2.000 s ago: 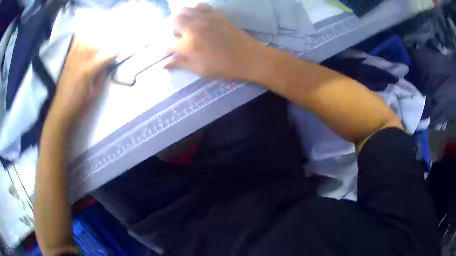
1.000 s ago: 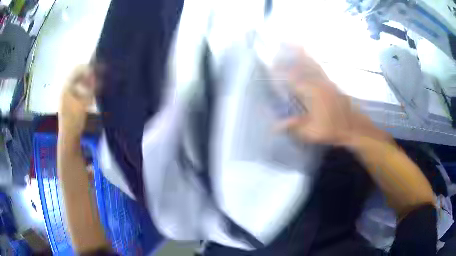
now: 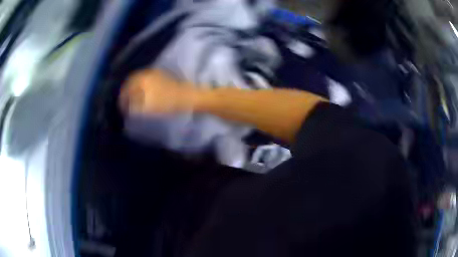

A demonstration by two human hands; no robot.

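The view is heavily blurred. My right hand (image 3: 143, 95) reaches in from the right, with its fingers curled at the left edge of a heap of pale grey and navy garment panels (image 3: 216, 60). It appears closed on the pale cloth, which spreads above and below the hand and to its right; the fingertips are smeared. The heap lies beside the table, over dark clothing. My left hand is not in view.
The white machine table (image 3: 35, 145), with its grey and blue edge, runs down the left side. Pale pieces (image 3: 32, 118) lie on it. Dark cloth (image 3: 371, 85) and a blue item (image 3: 294, 17) are beyond the heap.
The view has swung right, from the table to the heap. My right hand is now at the heap; the navy and white work seen before and my left hand have left the picture.
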